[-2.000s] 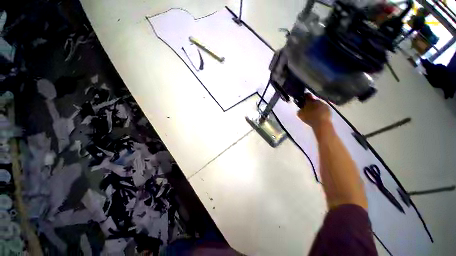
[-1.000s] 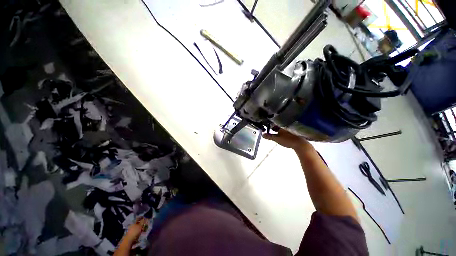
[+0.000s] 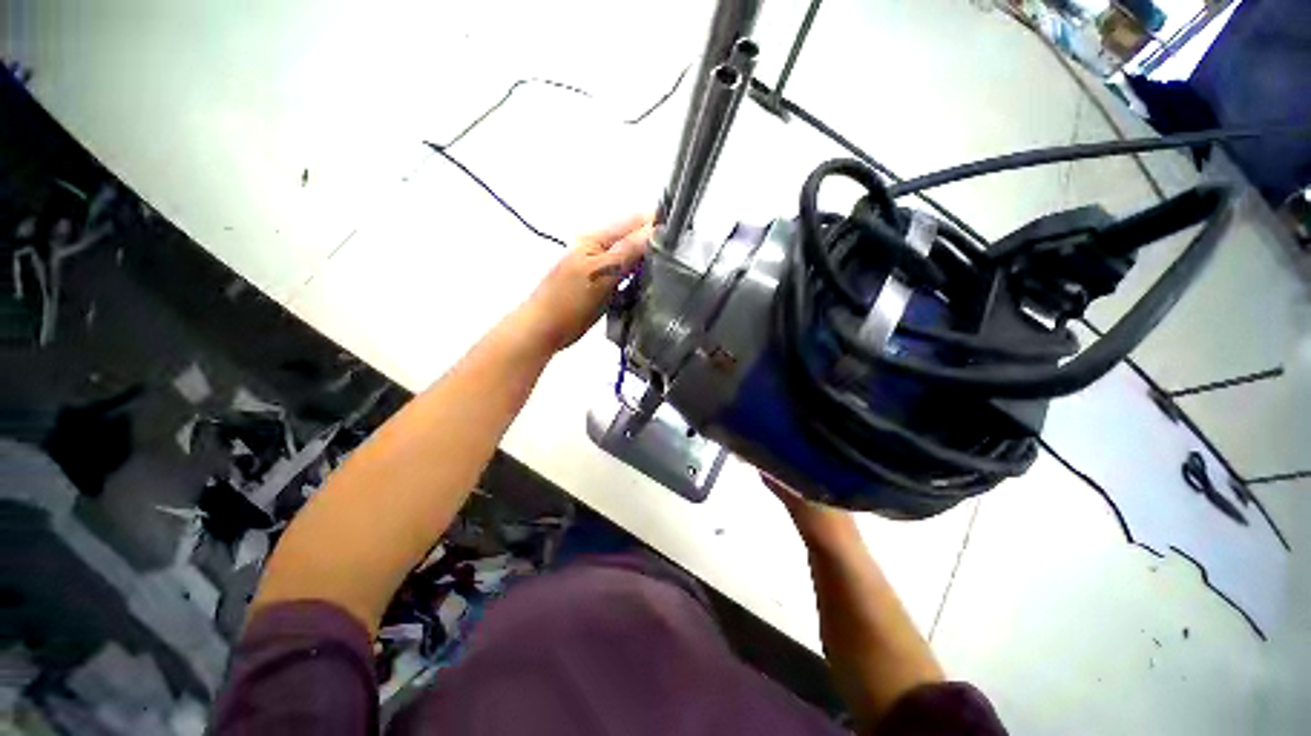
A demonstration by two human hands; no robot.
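The straight knife cutting machine, with a blue and silver motor and coiled black cable on top, stands in front of me near the table's front edge. Its flat silver base plate shows below the motor, on the off-white table. My left hand is on the machine's upright side, by the metal rods; its fingertips are partly hidden. My right hand reaches under the motor, which hides most of it, so its grip does not show. The pale fabric lay with dark cut edges lies beyond and to the right.
Black-handled shears lie on the lay at the right. Dark clamps with thin rods sit along its far edge. Fabric waste covers the floor at left, below the table edge. A black cable trails from the motor to the upper right.
The machine has come off the lay toward the table's front edge. My left hand has risen from low beside the table onto the machine. The yellow stick no longer shows.
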